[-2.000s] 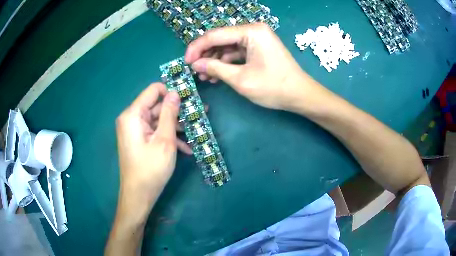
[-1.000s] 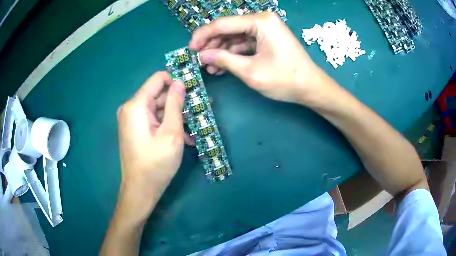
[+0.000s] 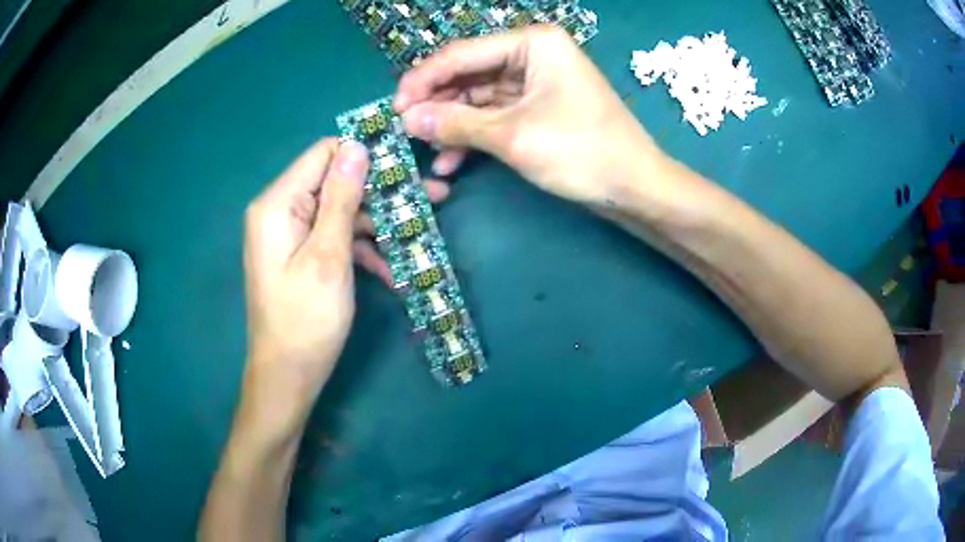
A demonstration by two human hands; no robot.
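A narrow green PCB strip (image 3: 414, 241) with a row of repeated displays is held tilted above the table. My left hand (image 3: 302, 249) grips its left edge near the upper end, thumb on top and fingers partly hidden beneath. My right hand (image 3: 519, 111) is at the strip's top right corner, thumb and index finger close together there. Whether a small piece is between them cannot be seen. A heap of white pieces (image 3: 704, 83) lies beyond my right forearm.
A stack of PCB strips (image 3: 413, 26) lies at the far edge, and a second group (image 3: 831, 48) at far right. White rings and flat arms (image 3: 97, 291) lie at left. A cardboard box (image 3: 778, 429) is below the table at right, near a red and blue object (image 3: 945, 217).
My left hand has shifted its grip slightly up the strip, toward its top end. A white bit seen at my right fingertips earlier no longer shows. The view has shifted slightly.
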